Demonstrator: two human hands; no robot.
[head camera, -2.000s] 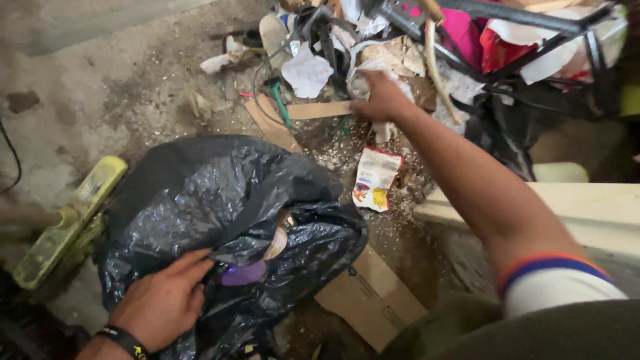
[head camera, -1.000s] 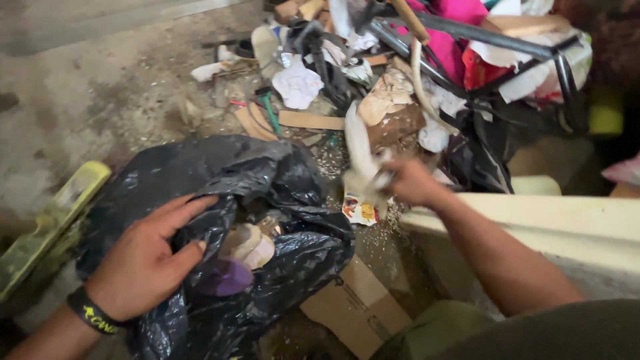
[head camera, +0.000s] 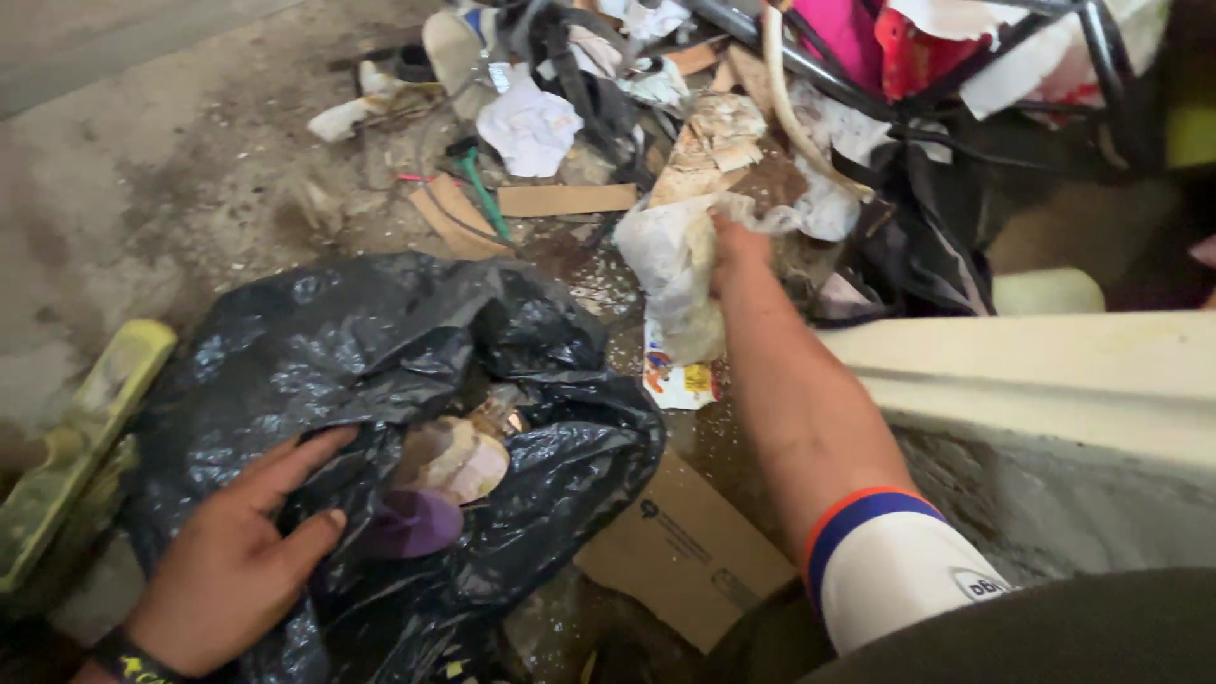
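Note:
My left hand (head camera: 242, 546) lies at the near left rim of a black plastic garbage bag (head camera: 313, 361), with the film between thumb and fingers. Inside the bag's mouth show a purple piece (head camera: 418, 522) and pale pinkish scraps (head camera: 465, 461). Beyond the bag, to its right, my right hand (head camera: 739, 249) grips a crumpled whitish plastic bag (head camera: 670, 266), its fingers partly hidden. This plastic hangs over a printed white packet (head camera: 682, 380) on the floor. A crumpled white paper (head camera: 529, 123) and a green plastic handle (head camera: 484, 193) lie farther off.
A yellow-green broom head (head camera: 90, 437) lies at the left. Litter, cardboard strips (head camera: 568, 199) and a black tubular metal frame (head camera: 826, 71) fill the far side. A cream ledge (head camera: 1035, 370) runs along the right. Flattened cardboard (head camera: 689, 551) lies on the near floor.
My right hand has moved from beside the printed packet toward the far litter, with the whitish plastic in it. Two seconds ago the packet lay uncovered. My left hand stays at the garbage bag.

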